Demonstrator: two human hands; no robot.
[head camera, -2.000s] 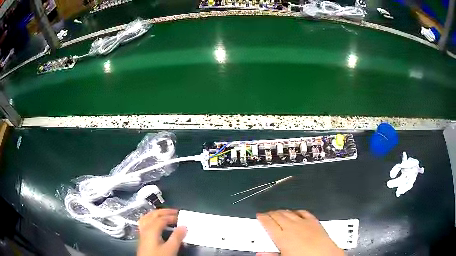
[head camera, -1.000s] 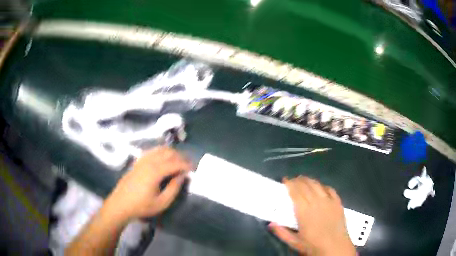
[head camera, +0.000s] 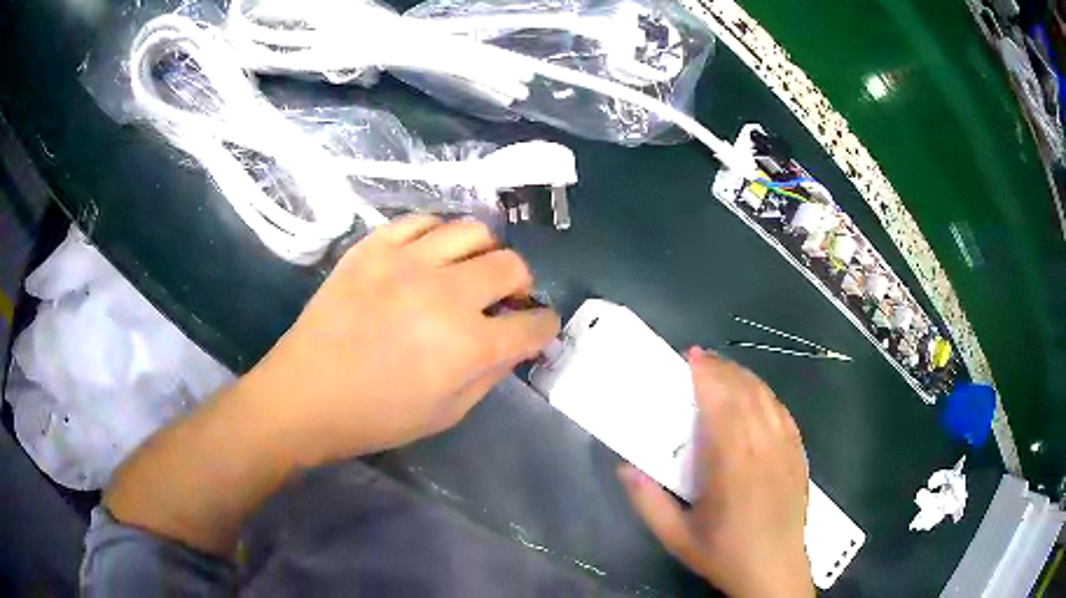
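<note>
A long white plastic cover (head camera: 625, 391) lies at the bench's near edge, its flat side up. My right hand (head camera: 742, 479) lies across it, thumb on the near edge and fingers on the far edge, gripping it. My left hand (head camera: 421, 333) is at its cord-side end, fingertips bunched at a small piece by the end; what they hold is hidden. The wired base (head camera: 848, 263) lies open beyond, with blue and yellow-green wires and a yellow part. Its white cord (head camera: 281, 187) is coiled in clear plastic, and the plug (head camera: 538, 181) lies beyond my left hand.
Silver tweezers (head camera: 789, 341) lie between cover and base. A blue cup or lid (head camera: 969, 412) and a crumpled white glove or cloth (head camera: 939, 495) are at the right. White covers (head camera: 1005, 549) show at lower right, white bags (head camera: 99, 374) below the left edge. A speckled rail (head camera: 818, 111) borders the green belt.
The view has turned and moved closer to the cord side. My right hand stays on the cover. My left hand has come to the cover's end, its fingertips now bunched there.
</note>
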